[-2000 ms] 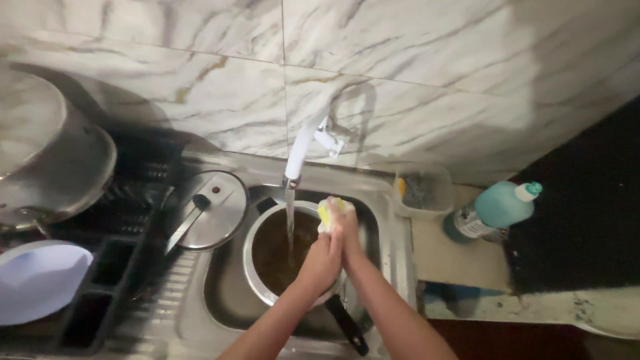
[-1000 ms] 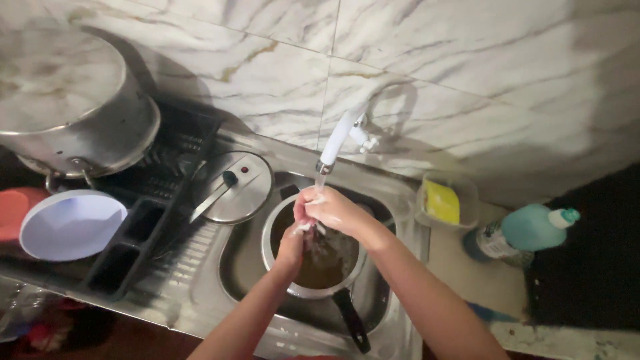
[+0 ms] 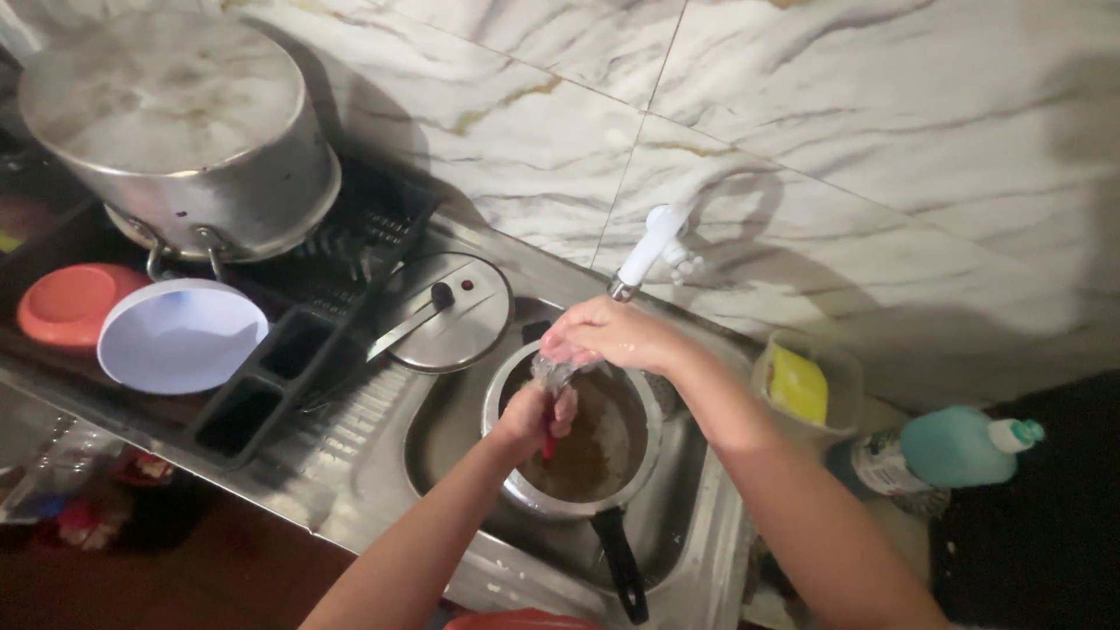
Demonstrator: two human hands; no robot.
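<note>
Beneath the white faucet (image 3: 647, 252), my right hand (image 3: 604, 334) is in the running water, its fingers over my left hand. My left hand (image 3: 535, 415) is closed around a small item with a red part (image 3: 549, 444); what it is cannot be told. Both hands are above a pressure cooker pot (image 3: 604, 455) with a black handle, which stands in the steel sink (image 3: 437, 429) and holds brownish water. The pot's metal lid (image 3: 464, 328) lies on the drainboard to the left. A yellow sponge (image 3: 798, 385) sits in a clear plastic container (image 3: 844, 385) right of the sink.
A black dish rack (image 3: 367, 262) at left holds a large aluminum pot (image 3: 210, 192), a white bowl (image 3: 184, 337) and a red bowl (image 3: 79, 306). A bottle of blue-green liquid (image 3: 954, 446) lies toward the right. A marble-patterned wall (image 3: 525, 131) rises behind the faucet.
Two seconds ago the yellow sponge was in my hands over the pot; now it is in the clear container. My hands have moved under the faucet. The view has shifted to the left.
</note>
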